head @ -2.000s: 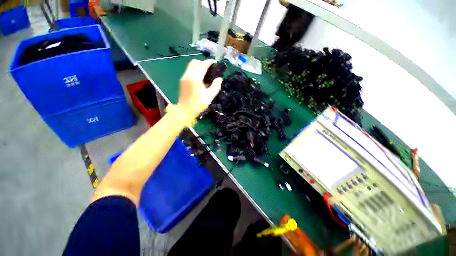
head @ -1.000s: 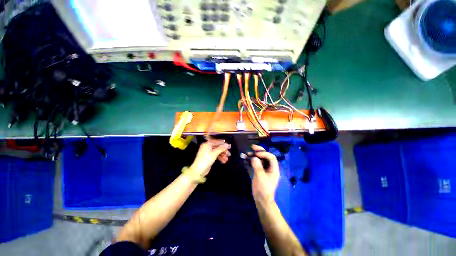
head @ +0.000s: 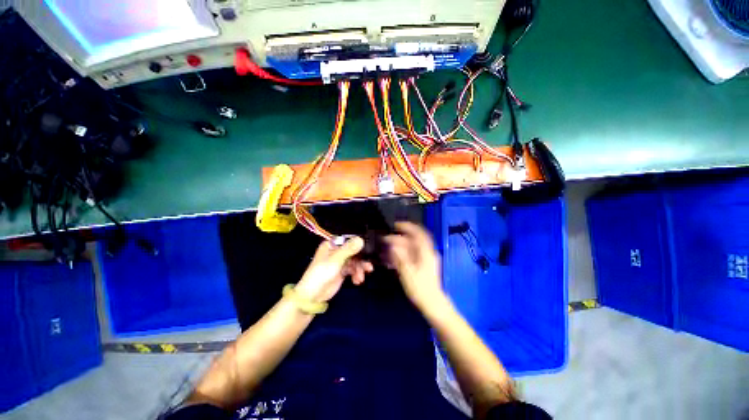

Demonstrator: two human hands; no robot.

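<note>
My left hand [head: 333, 267] is in front of the bench edge, its fingers closed on the small white connector [head: 339, 240] at the end of red, orange and yellow test leads [head: 309, 220]. My right hand [head: 409, 258] is just right of it and motion-blurred; whether it holds a cable is hidden against the dark clothing. The leads loop down from the adapter board [head: 378, 67] on the cream cable tester [head: 238, 29]. The orange fixture board [head: 345, 181] lies along the bench edge between the yellow clip [head: 275, 198] and a black rounded block [head: 544, 166].
A black cable pile [head: 62, 139] lies on the green bench [head: 608, 123] at left. A blue bin [head: 526, 320] below right holds a few black cables. Another blue bin [head: 168, 279] is below left. More blue totes [head: 698, 254] stand far right. A fan [head: 710, 37] is at back right.
The reach to the cable pile has ended and the view has swung to the tester. Since the middle frame, the connector and leads show clearly at my left fingers, and my right hand has moved slightly left.
</note>
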